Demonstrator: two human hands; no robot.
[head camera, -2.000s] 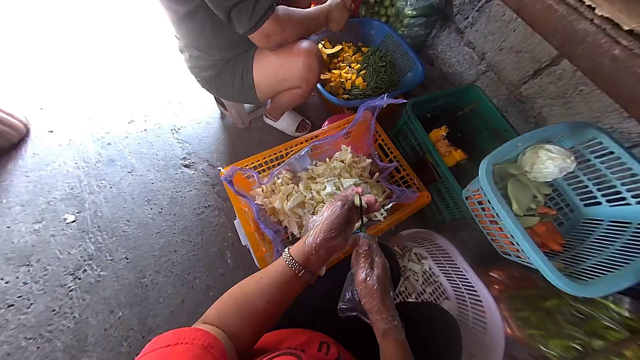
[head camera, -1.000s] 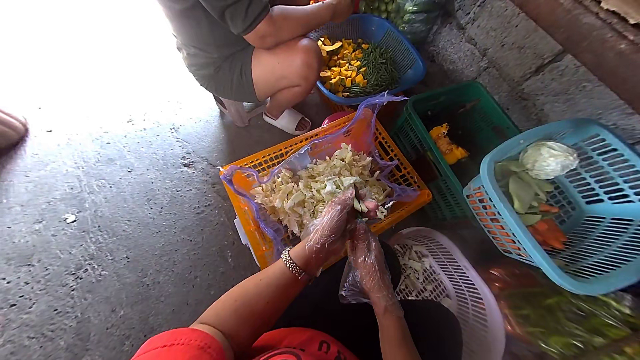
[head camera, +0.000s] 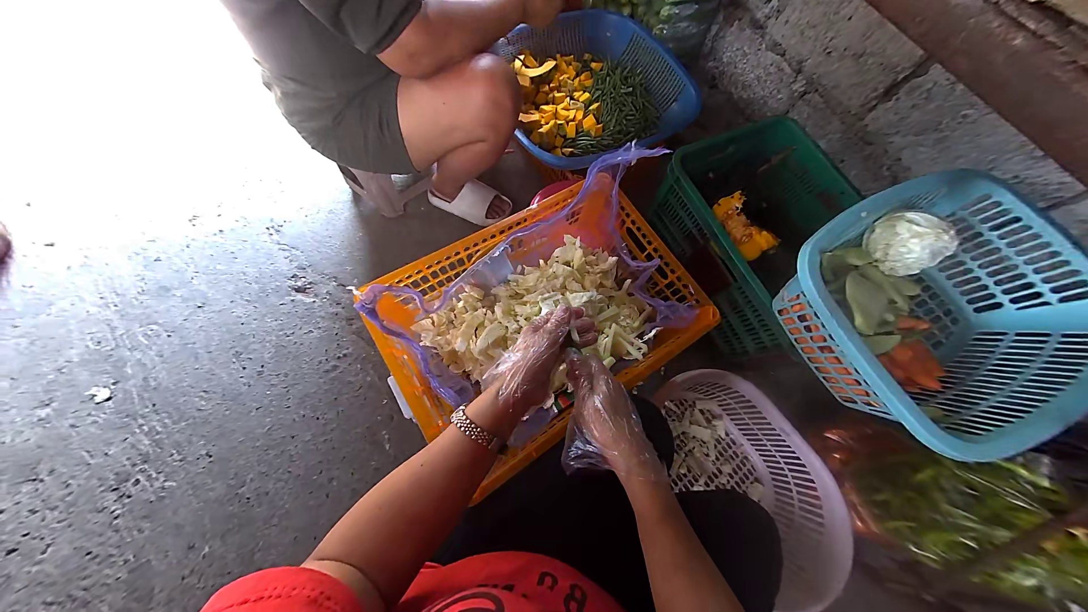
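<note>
My left hand (head camera: 535, 353), in a clear plastic glove with a metal-band watch at the wrist, grips a pale vegetable piece (head camera: 580, 301) above the heap. My right hand (head camera: 603, 416), also gloved in clear plastic, is closed close beside it, around what looks like a small knife; its blade is mostly hidden between the hands. Under both hands, cut pale vegetable pieces (head camera: 484, 327) fill an orange plastic crate (head camera: 680, 336) lined with purple mesh (head camera: 408, 340). At the right, a light-purple basket (head camera: 807, 476) holds white cut pieces (head camera: 701, 438).
A person (head camera: 340, 85) sits beyond the crate, near a blue basket (head camera: 671, 93) of cubed squash and cut green beans. A green crate (head camera: 722, 280) holds a squash piece (head camera: 744, 225). A light-blue basket (head camera: 918, 425) holds a wrapped pale ball (head camera: 909, 242). Bagged greens (head camera: 960, 510) lie at lower right.
Between two seconds and one second ago my right hand moved up close to my left, and it is still there. The dark blade seen earlier is now mostly hidden.
</note>
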